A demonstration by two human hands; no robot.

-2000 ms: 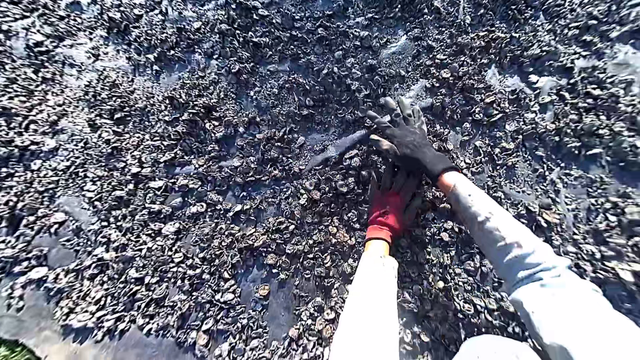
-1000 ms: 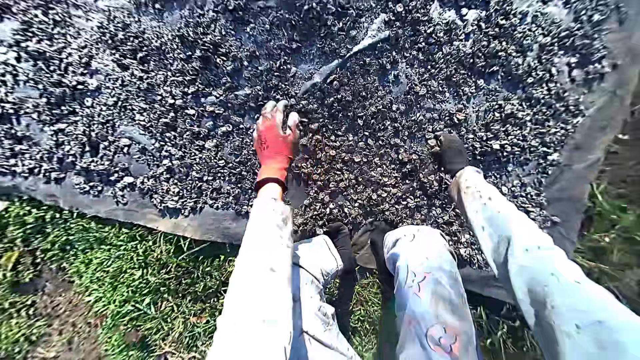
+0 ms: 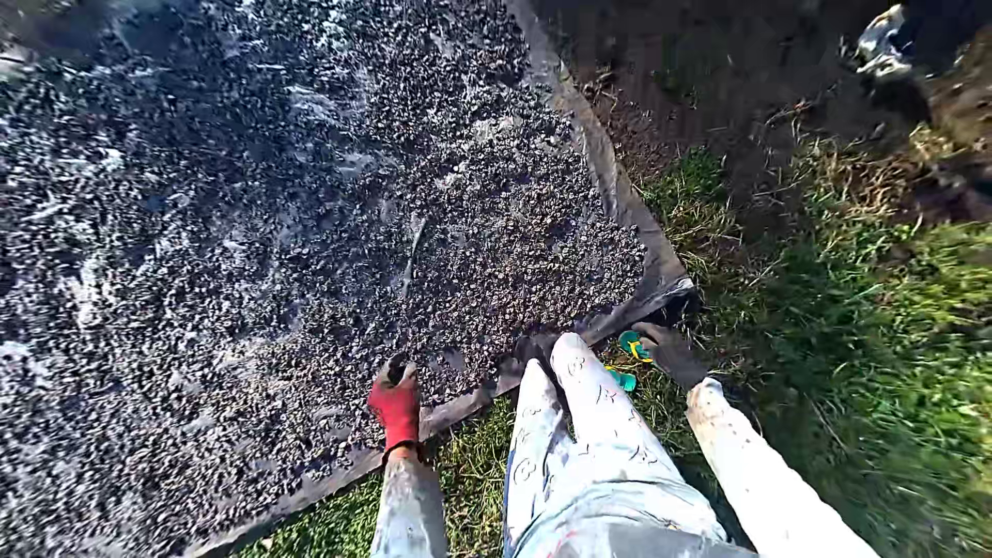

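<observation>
Small dark, shrivelled pieces lie spread over a grey sheet. My left hand, in a red glove with dark fingertips, is over the pieces near the sheet's lower edge. Its fingers are curled, and whether anything is between them cannot be made out. My right hand, in a dark glove, is off the sheet just beyond its corner, at a green sandal with a yellow strap. Blur hides whether it touches the sandal. A second green sandal lies in the grass beside my knee.
Grass borders the sheet below and to the right. Bare dark soil stretches along the upper right, with a whitish object on it. A thin strip lies among the pieces. My legs are at the sheet's edge.
The view has swung to the sheet's corner. Both hands were together on the pieces, then moved apart; my right hand has since left the pieces and is over the grass beside the sandals.
</observation>
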